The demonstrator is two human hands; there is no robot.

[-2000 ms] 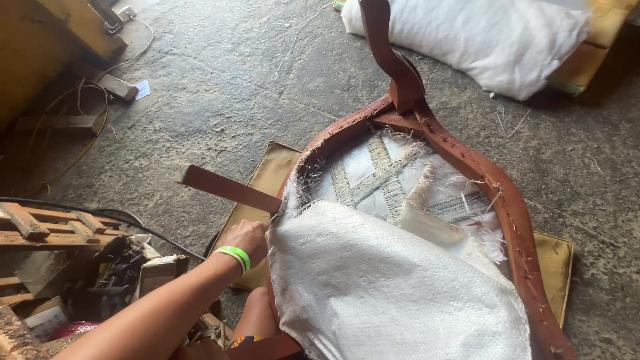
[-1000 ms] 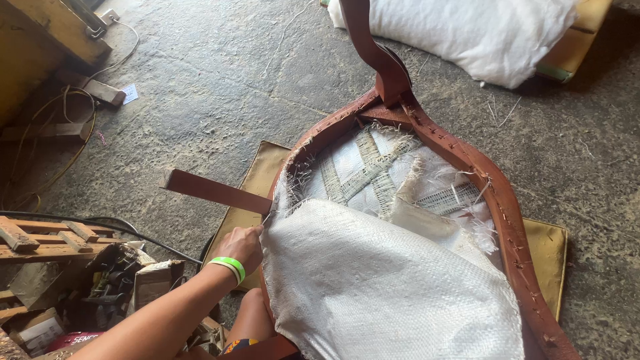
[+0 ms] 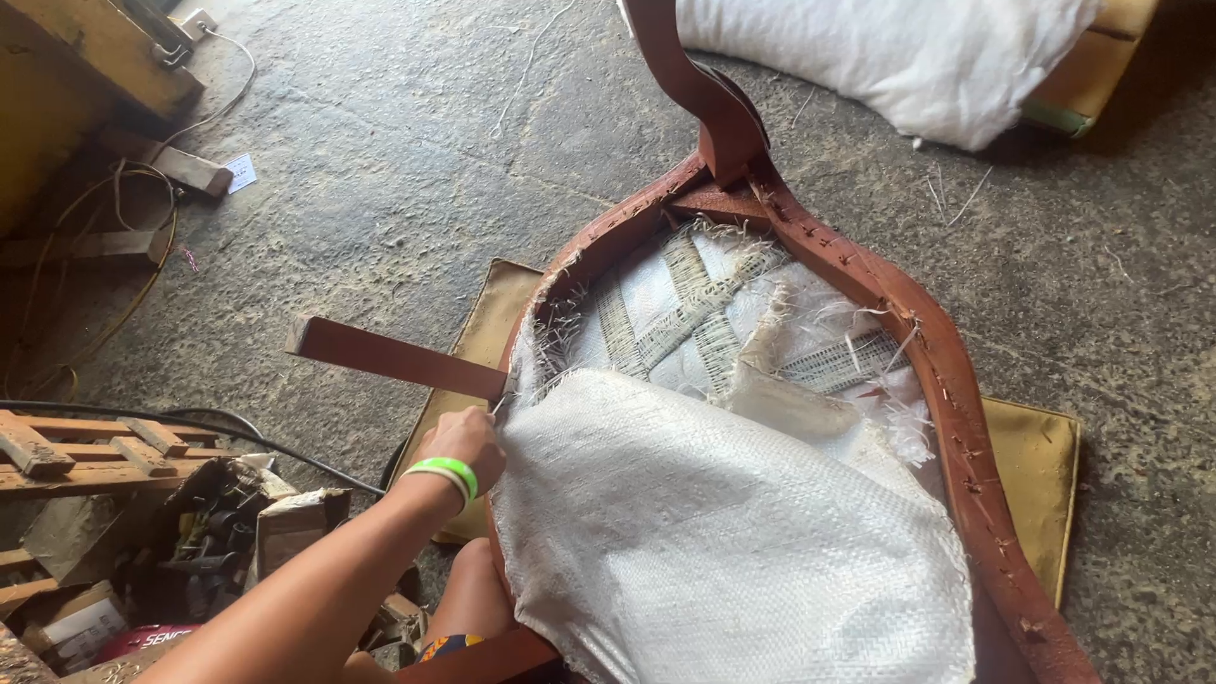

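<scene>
An upturned chair frame of reddish-brown wood [image 3: 959, 408] carries rows of staples or tacks along its rim. White woven plastic fabric [image 3: 722, 532] covers its lower part, folded back with a frayed edge. Beyond the fold, crossed webbing straps [image 3: 689, 309] and torn pale fabric show. My left hand [image 3: 464, 445], with green and pale wristbands, is curled at the fabric's left edge, just below a straight wooden leg [image 3: 404, 359]. A thin pale strand or tip shows by its fingers; what they hold is hidden. My right hand is out of view.
A tan cushion [image 3: 1031, 484] lies under the frame. A curved leg [image 3: 698, 95] rises at the top, near white batting [image 3: 883, 57]. Lower left are a slatted wooden crate [image 3: 95, 451] and boxes with mixed items. A cable [image 3: 313, 463] and wood offcuts [image 3: 176, 161] lie on the floor.
My left hand stays beside the fabric's left edge, below the straight leg. The folded fabric looks the same. The view has shifted slightly.
</scene>
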